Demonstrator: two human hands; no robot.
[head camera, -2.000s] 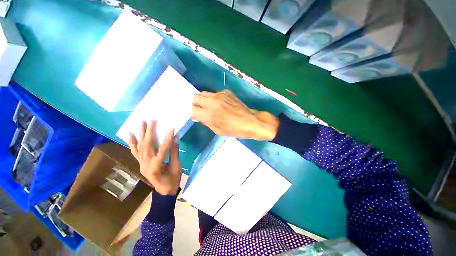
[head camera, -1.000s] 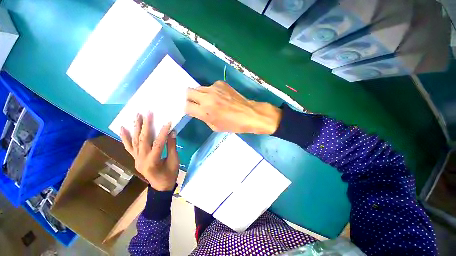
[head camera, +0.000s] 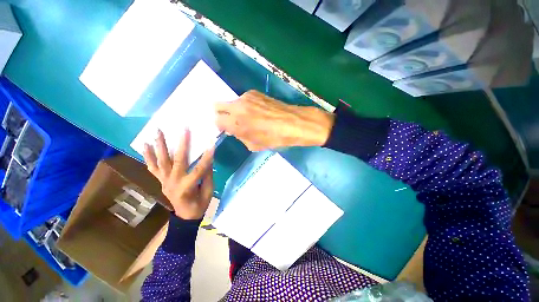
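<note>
A white-topped retail box (head camera: 192, 112) lies on the blue-green bench between my hands. My left hand (head camera: 182, 177) holds its near left side, with fingers spread over the white top. My right hand (head camera: 272, 121) is at its right edge, with bent fingers on the edge; the fingertips are partly hidden. A second retail box (head camera: 139, 53) stands behind it to the left, white top and pale blue side showing. A third retail box (head camera: 281, 209) stands nearest my body, with a thin dark seam across its white top.
An open brown carton (head camera: 97, 236) with white inserts (head camera: 133, 205) is at lower left, beside blue totes (head camera: 65, 177) holding dark-and-white trays. Printed boxes (head camera: 408, 59) stand on the dark green strip (head camera: 283, 41). Part of a white box (head camera: 7, 44) shows at the left edge.
Both hands stay on the same box. The right hand has moved slightly left along its edge. The view has shifted a little.
</note>
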